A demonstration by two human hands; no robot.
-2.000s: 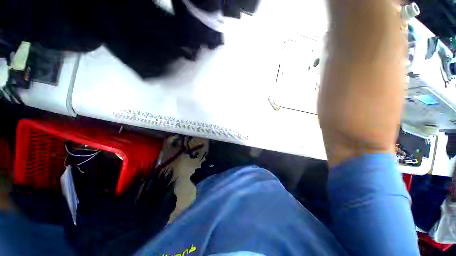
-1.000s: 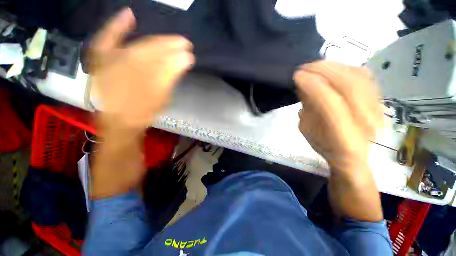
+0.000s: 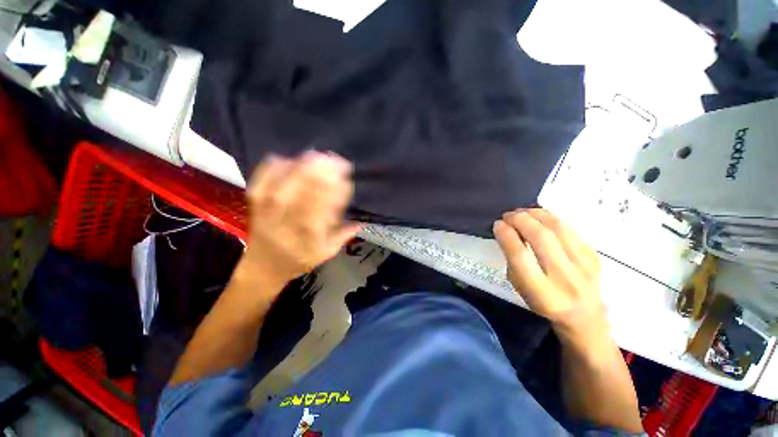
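A large black garment panel (image 3: pixel 409 111) lies spread over the white table, its near edge along the table's front edge. My left hand (image 3: pixel 299 209) is at the panel's near left part, blurred, with its fingers bent over the cloth; whether it grips the cloth cannot be told. My right hand (image 3: pixel 550 265) has its fingertips on the panel's near right corner, with the thumb side hidden. The white machine head marked "brother" (image 3: pixel 712 158) stands to the right of the panel.
Gold-yellow shears (image 3: pixel 698 286) and an open parts box (image 3: pixel 740 346) lie at the right. A printed measuring tape (image 3: pixel 426 253) runs along the front edge. A red crate (image 3: pixel 68 209) stands below left. A dark control box (image 3: pixel 141 67) sits at far left.
The black panel, earlier held up and bunched, now lies flatter and nearer the front edge. Both hands have moved down toward me, and my left hand has moved right.
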